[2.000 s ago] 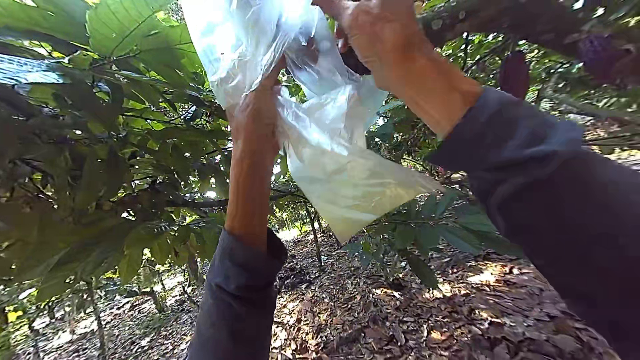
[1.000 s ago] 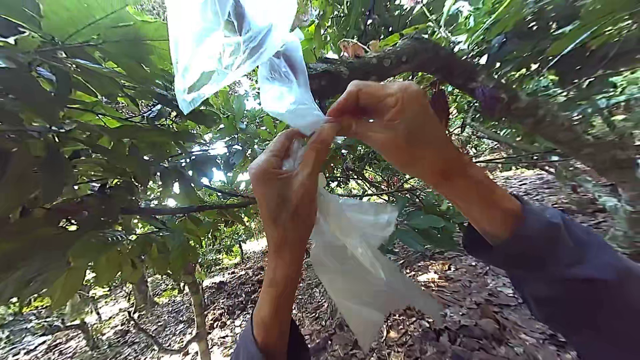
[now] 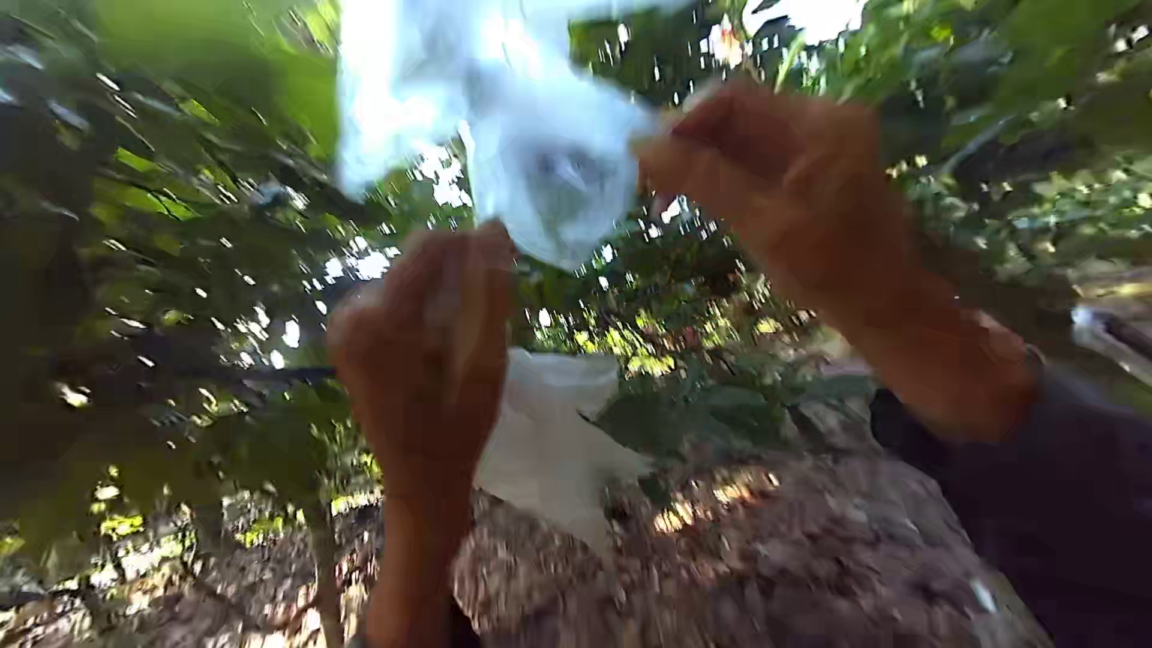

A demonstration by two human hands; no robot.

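Observation:
The view is blurred. My left hand [image 3: 432, 324] is closed around gathered plastic, and a whitish sheet of it [image 3: 553, 441] hangs below and to the right of the fist. Higher up and to the right, my right hand [image 3: 774, 171] pinches the edge of a clear plastic bag [image 3: 562, 171] between thumb and fingers. That plastic is spread between the two hands, and more of it reaches the top of the frame at upper left. Whether the upper and lower plastic are one piece cannot be told.
Green foliage [image 3: 162, 207] surrounds both hands. A broad leaf cluster [image 3: 702, 418] is just right of the hanging plastic. Dry leaf litter [image 3: 774, 558] covers the ground below, and a thin trunk [image 3: 324, 558] rises at lower left. A blurred pale object [image 3: 1116, 337] lies at the right edge.
My hands were together at the plastic one second ago and are now apart. The right one has moved up and right, with the clear plastic spread between them.

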